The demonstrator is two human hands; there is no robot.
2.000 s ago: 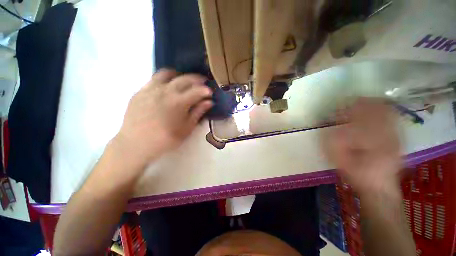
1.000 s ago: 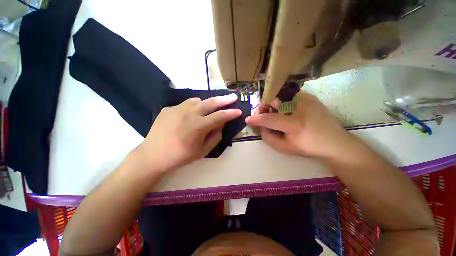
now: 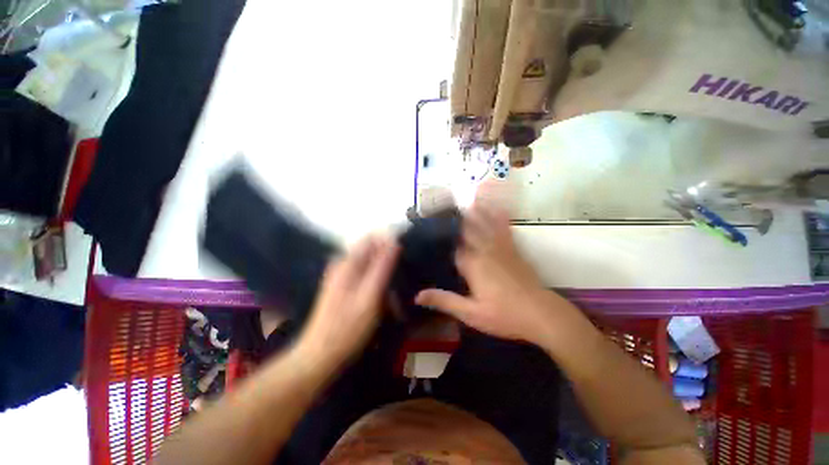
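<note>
A black cloth strip (image 3: 273, 238) is held by both hands at the table's front edge, left of and in front of the needle area. It is blurred; its left end lies over the table. My left hand (image 3: 353, 295) grips its middle. My right hand (image 3: 491, 271) holds its right end, thumb pointing left. The presser foot area (image 3: 477, 154) of the cream sewing machine (image 3: 636, 68) shows no cloth under it. The exact finger grip is blurred.
A pile of black cut pieces (image 3: 164, 118) hangs at the left of the table. Blue-green snips (image 3: 720, 223) lie on the machine bed at right. Red baskets stand left (image 3: 136, 381) and right (image 3: 764, 381) of the lap. The purple edging (image 3: 654, 301) runs along the table front.
The cloth has left the needle area and come toward the wearer, with both hands moving back with it. The view has shifted, showing more of the left side and the baskets.
</note>
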